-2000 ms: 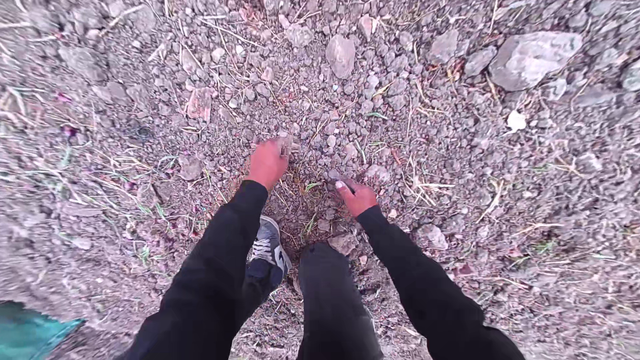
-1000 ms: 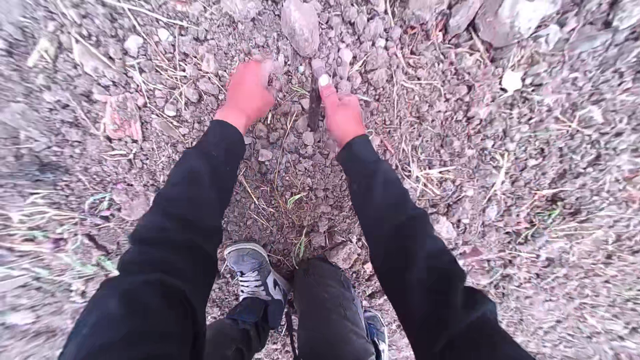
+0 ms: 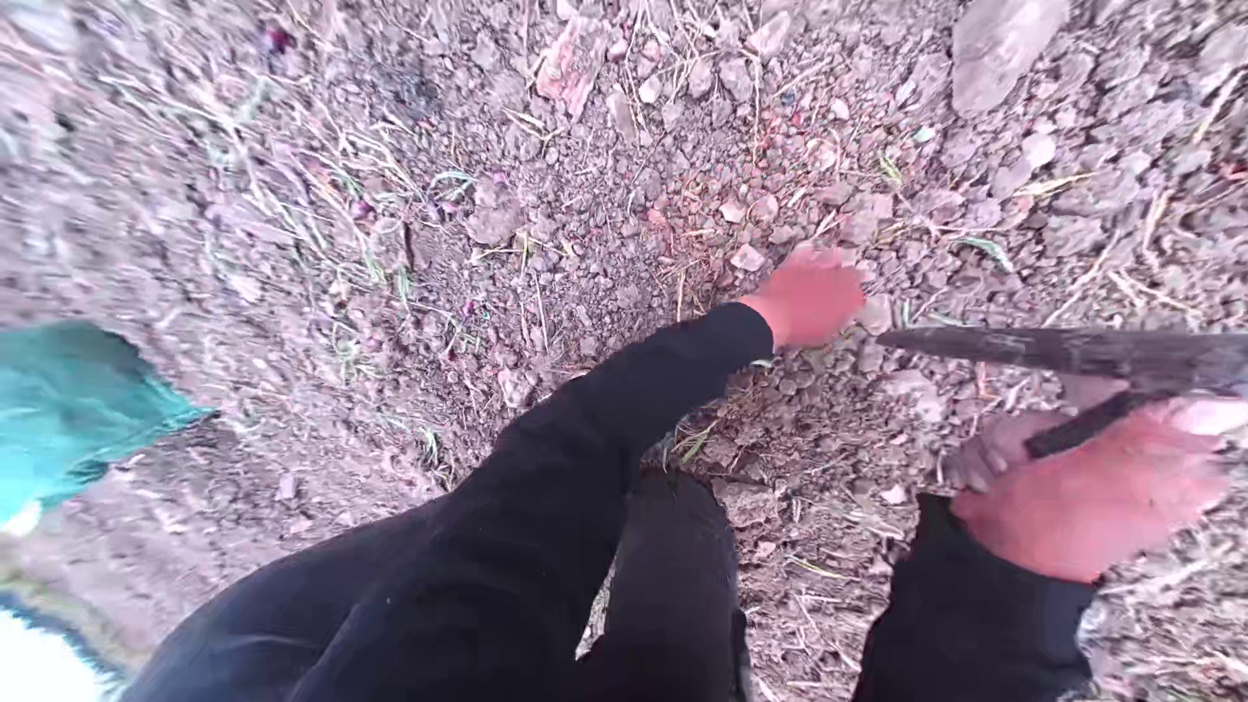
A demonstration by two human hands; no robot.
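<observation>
My left hand (image 3: 814,297), blurred by motion, is low over the clods near the middle; whether its fingers hold anything is not visible. On the right, my right hand (image 3: 1097,487) grips a dark hand tool (image 3: 1063,349) with a long, tapering end. That end points left, toward my left hand, and a narrower dark part runs into my grip. The tool's right end is cut off by the view. Dry, cloddy soil (image 3: 604,253) with straw and small stones lies beneath both hands.
A large stone (image 3: 1004,54) sits at the upper right, and a reddish stone (image 3: 573,66) at the top middle. Green sheet-like material (image 3: 78,409) is at the left edge. My dark-trousered leg (image 3: 673,575) is below my left arm.
My hands, close together one second ago, are now farther apart. The dark tool in my right hand shows much larger and points left. The view has swung left, and green material shows again.
</observation>
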